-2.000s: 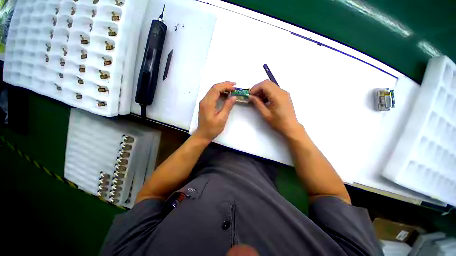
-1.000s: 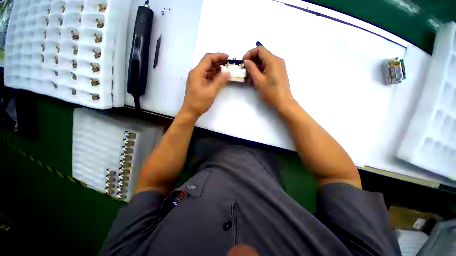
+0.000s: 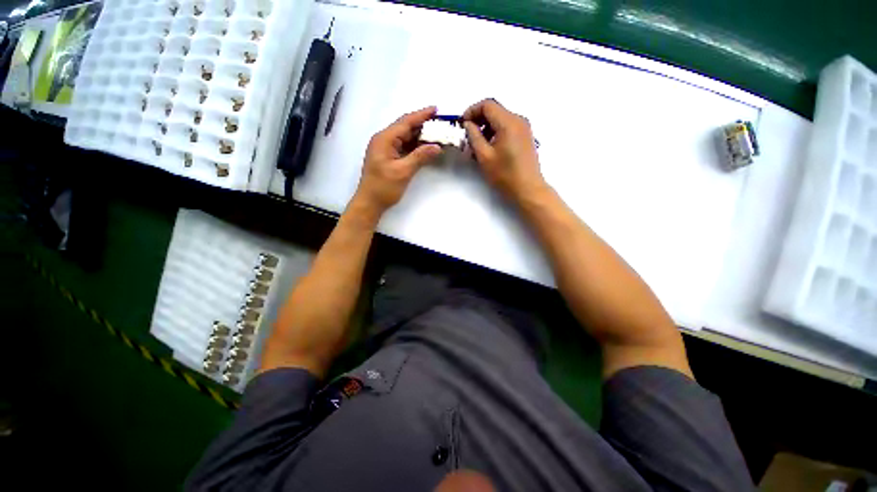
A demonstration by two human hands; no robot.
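Observation:
A small white module body (image 3: pixel 443 133) with a dark upper edge is held between my two hands above the white work sheet (image 3: pixel 615 183). My left hand (image 3: pixel 392 159) grips its left side with thumb and fingers. My right hand (image 3: pixel 505 149) grips its right side. The fingertips cover both ends of the module. A thin dark tool end (image 3: pixel 536 143) shows just right of my right hand; the rest of it is hidden.
The electric screwdriver (image 3: pixel 307 106) and a short pointed tool (image 3: pixel 334 110) lie at left, with tiny screws (image 3: pixel 355 51) above. A parts tray (image 3: pixel 115 91) is far left, a lower tray (image 3: pixel 192 279) below it. A loose module (image 3: pixel 739 146) and an empty tray (image 3: pixel 846 211) are at right.
The module has been turned: its green board faced up two seconds ago, and now a white face shows. Both hands keep hold of it. The view has shifted.

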